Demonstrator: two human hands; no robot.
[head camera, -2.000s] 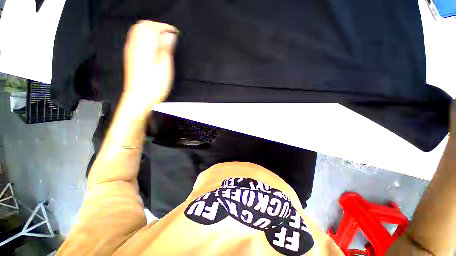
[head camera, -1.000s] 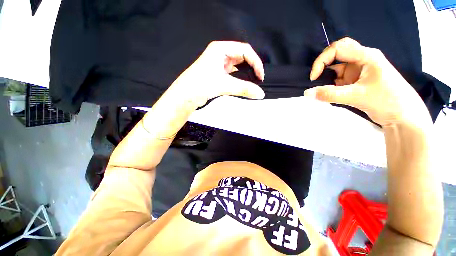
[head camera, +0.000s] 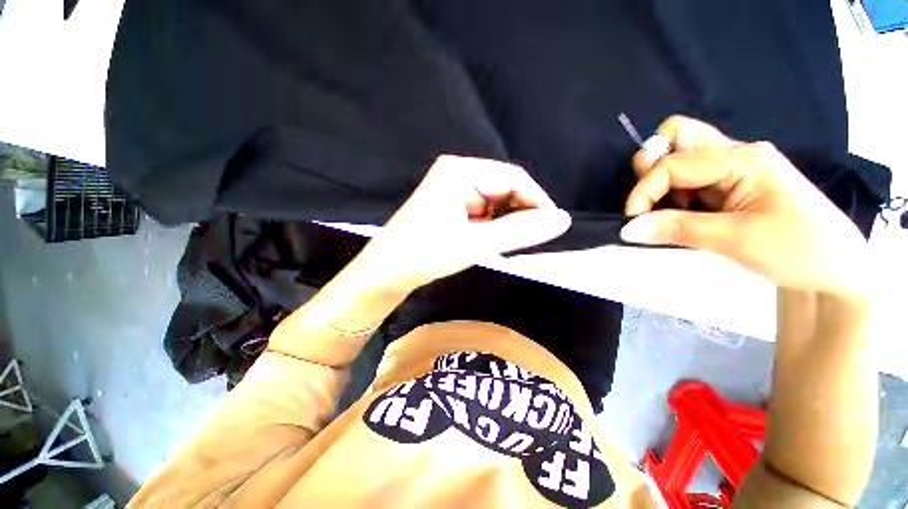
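The black garment (head camera: 329, 89) covers most of the white table. My left hand (head camera: 478, 214) pinches the garment's near edge between thumb and finger. My right hand (head camera: 707, 194) pinches the same edge a short way to the right. A short doubled band of hem (head camera: 594, 235) runs between my two hands, just over the table edge. A thin silvery needle-like glint (head camera: 629, 129) sticks up from my right hand's raised fingers. A pale ring-like thing (head camera: 656, 148), possibly a thimble, shows on a right finger. No thread can be made out.
The white table (head camera: 697, 281) shows along its near edge. A red stool (head camera: 707, 442) stands at lower right on the grey floor. A black crate (head camera: 92, 201) is at left, with white metal stand legs (head camera: 70, 437) below. Dark cloth (head camera: 224, 298) hangs below the table edge. A blue-screened phone (head camera: 886, 14) lies at upper right.
Both hands have come together at the hem, lower and closer to my body than a second ago. The garment's near edge is pulled nearer, and folds run across it. Dark cloth below has shifted.
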